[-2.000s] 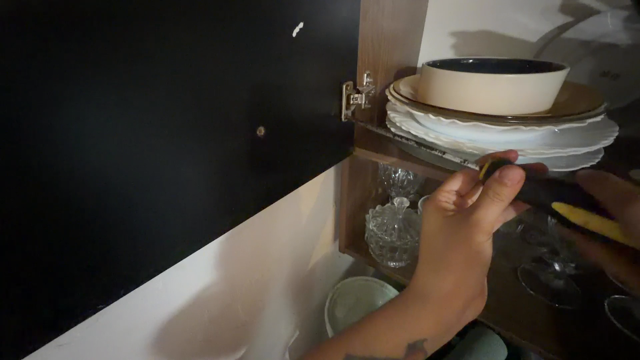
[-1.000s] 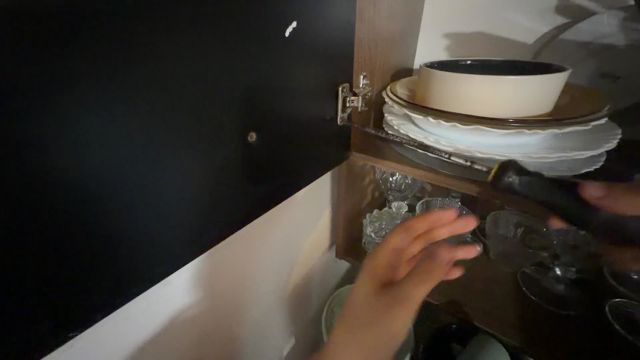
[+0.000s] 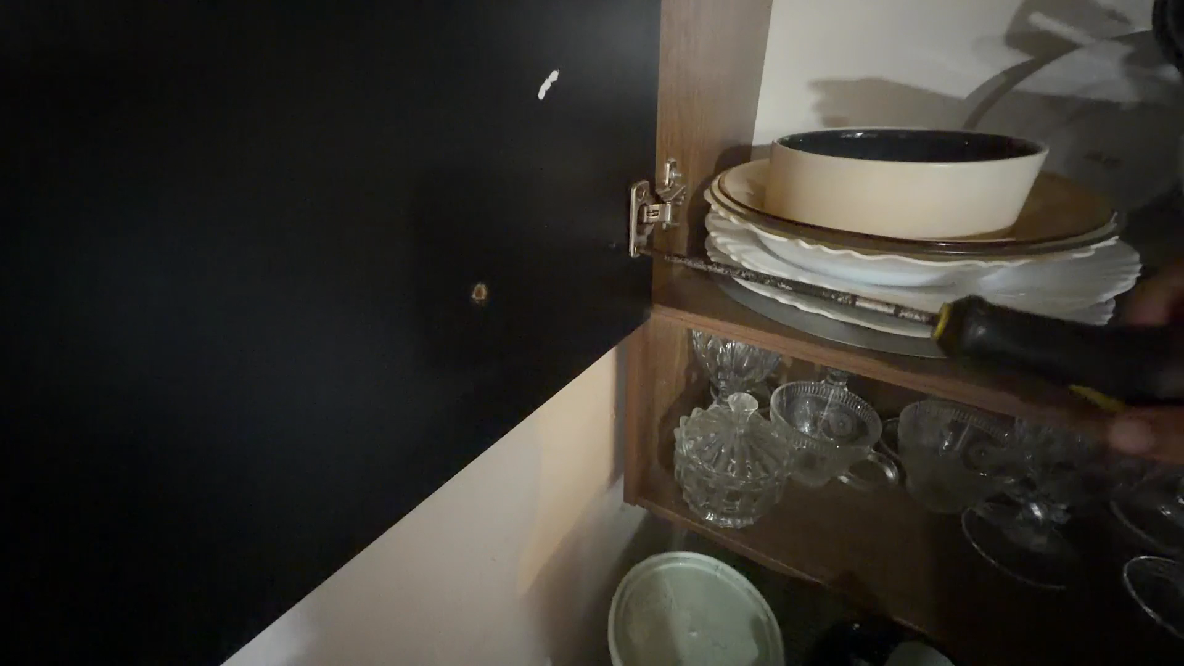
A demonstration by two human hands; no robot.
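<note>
My right hand [image 3: 1147, 370], partly cut off by the right edge and dim, grips the black and yellow handle of a screwdriver [image 3: 805, 285]. The long shaft runs left, in front of the stacked plates, and its tip is at the lower end of a metal cabinet hinge [image 3: 650, 217]. This hinge joins the black cabinet door [image 3: 324, 277] to the wooden side panel [image 3: 708, 102]. Whether the tip sits in a screw cannot be told. My left hand is out of view.
A cream bowl [image 3: 902, 199] rests on stacked scalloped plates [image 3: 832, 264] right behind the shaft. Below, a lidded glass dish [image 3: 731, 462], glass cups [image 3: 823, 425] and stemmed glasses stand on the lower shelf [image 3: 805, 536]. A round pale green lid [image 3: 694, 615] lies further down.
My left hand was at the screwdriver near the handle's front end, then came away with spread fingers, and has now left the view. The screwdriver stays at the hinge in my right hand.
</note>
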